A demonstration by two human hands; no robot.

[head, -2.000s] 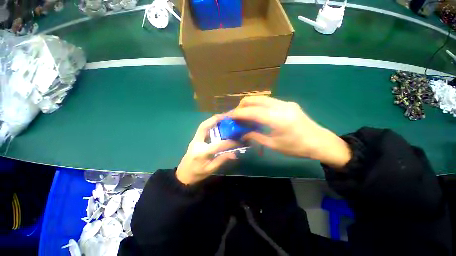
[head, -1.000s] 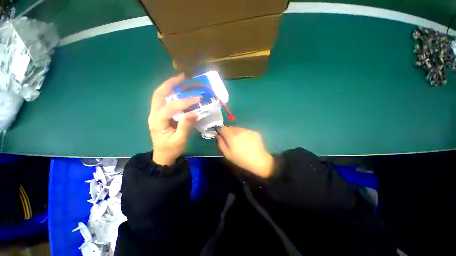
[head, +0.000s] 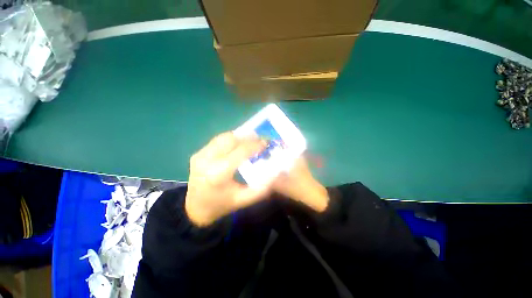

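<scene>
The white housing body (head: 290,138) glares brightly above the green bench, in front of the carton stack. The blue battery pack (head: 269,135) shows inside it. My left hand (head: 219,177) grips the housing from the left, with its fingers over the blue pack. My right hand (head: 303,185) is at the housing's lower right side, blurred, with its fingertips hidden behind or under the housing. A faint red blur, possibly the battery wire, shows to the right of my right hand.
Stacked brown cardboard (head: 286,55) stands beyond my hands. A clear plastic bag of white parts (head: 44,52) lies at left. Small metal components (head: 514,93) are heaped at far right. A blue parts bin (head: 73,233) with white shell covers (head: 119,250) is below the bench edge at lower left.
The housing has turned and moved right, and its pack is now mostly covered by glare and fingers. My right hand has moved up from the housing's narrow lower end to its side.
</scene>
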